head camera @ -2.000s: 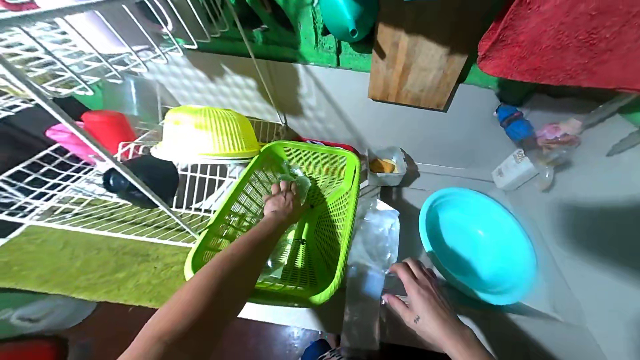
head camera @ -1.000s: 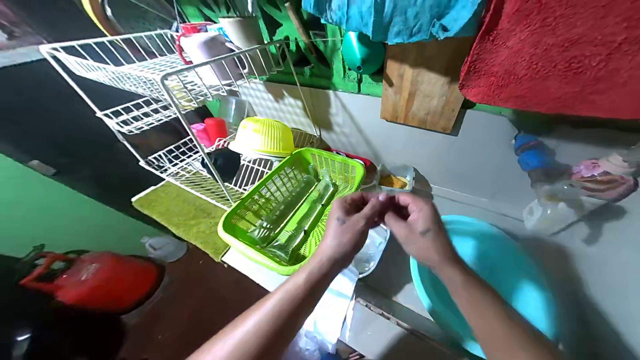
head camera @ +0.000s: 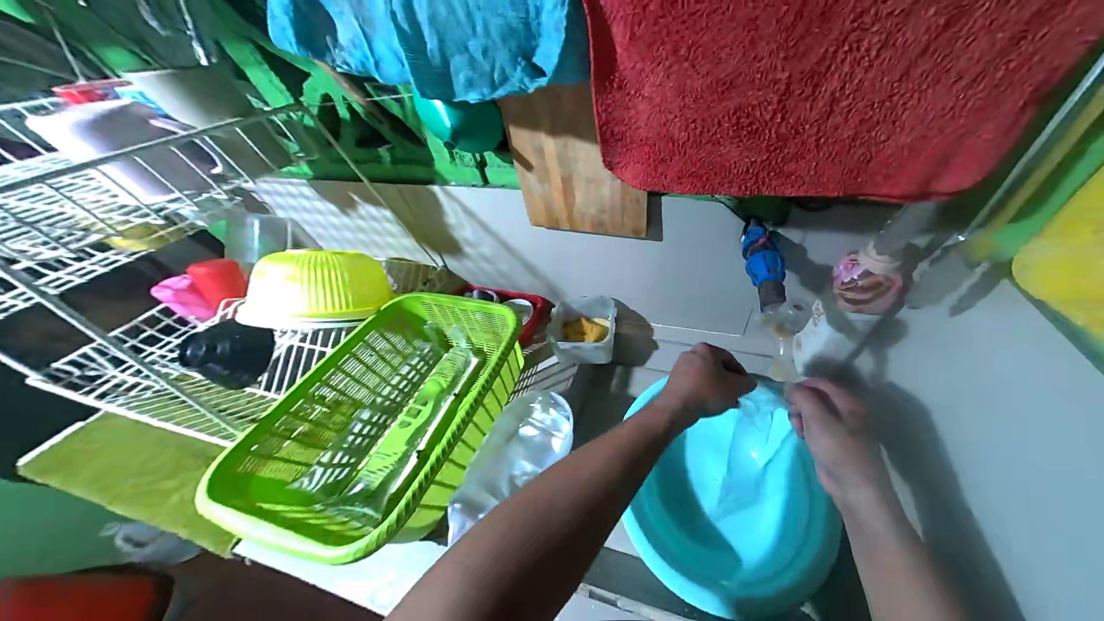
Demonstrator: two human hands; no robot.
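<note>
A thin clear plastic bag hangs between my two hands, over a turquoise plastic basin. My left hand pinches the bag's top edge on the left, near the basin's far rim. On the other side my right hand grips the same edge. Beyond the hands is a tap with a blue fitting. The green plastic basket stands to the left with clear plastic bags inside. A filled-looking clear plastic bag lies between basket and basin.
At the left stands a white wire dish rack holding a yellow bowl and cups. A small plastic container sits behind the basin. Red and blue cloths hang above, beside a wooden board. A green cloth lies under the rack.
Two seconds ago my left hand was in the green basket; one second ago both hands were together near its right side. Now they are over the basin, apart, with the bag between them.
</note>
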